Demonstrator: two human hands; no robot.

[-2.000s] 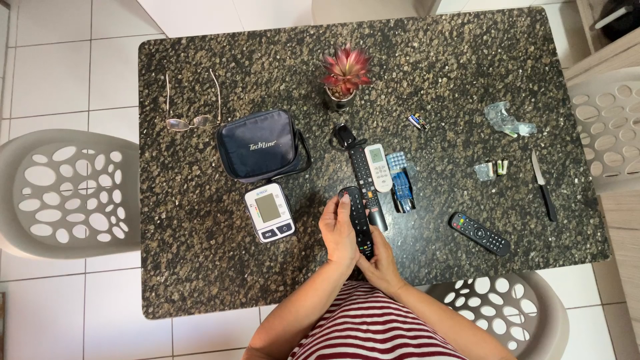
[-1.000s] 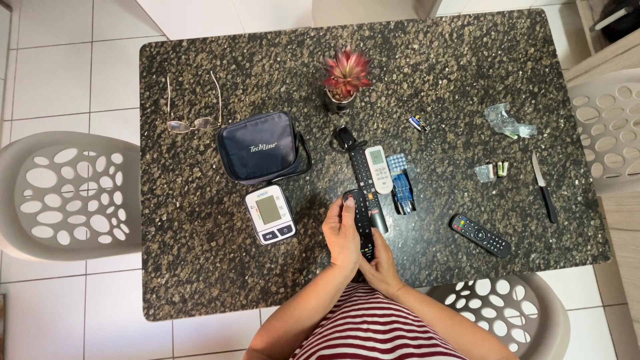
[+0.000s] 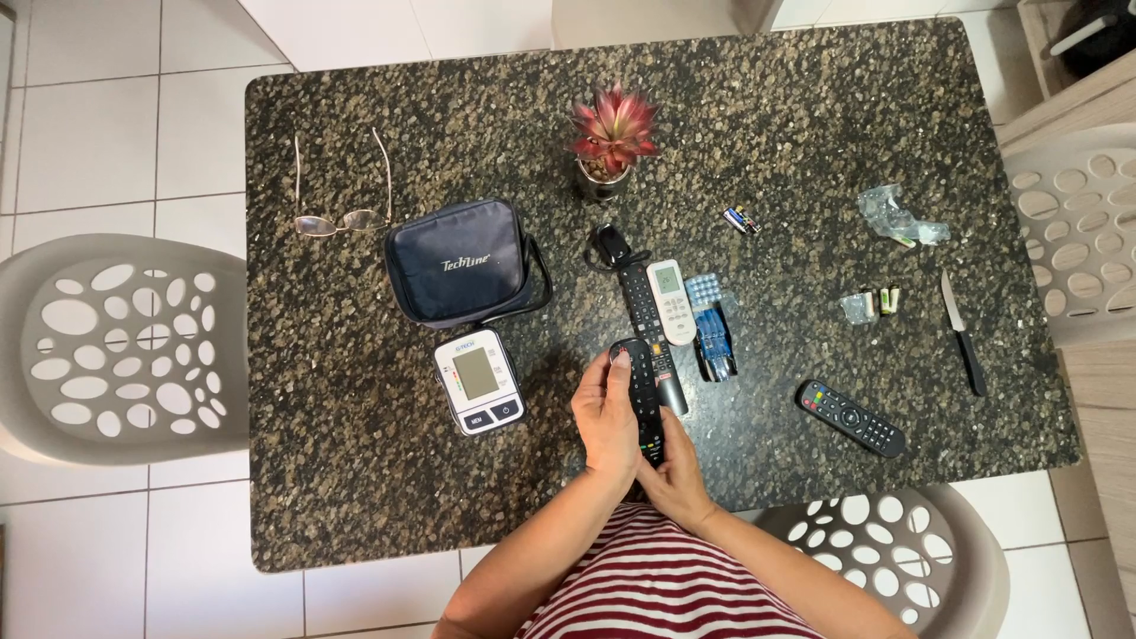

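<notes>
My left hand [image 3: 607, 417] grips a black remote control [image 3: 641, 398] along its side, with the thumb on its upper end. Around the lower end of the same remote is my right hand [image 3: 679, 470]. Just beyond lie a longer black remote control [image 3: 639, 300], partly behind the held one, and a white air-conditioner remote [image 3: 672, 302] with a small display. Beside them are a blister pack of pills [image 3: 704, 288] and a blue package [image 3: 713, 342]. A digital blood pressure monitor [image 3: 480, 382] rests left of my hands, below a dark blue zipped case [image 3: 461, 263].
Eyeglasses [image 3: 341, 222] lie at the left. A potted red succulent [image 3: 611, 138] and a black adapter [image 3: 611, 244] stand mid-table. Rightward are batteries [image 3: 741, 220], more batteries [image 3: 888, 300], crumpled plastic [image 3: 898, 216], a knife [image 3: 963, 337] and another black remote [image 3: 850, 417]. Chairs [image 3: 133, 444] flank the granite table [image 3: 355, 497].
</notes>
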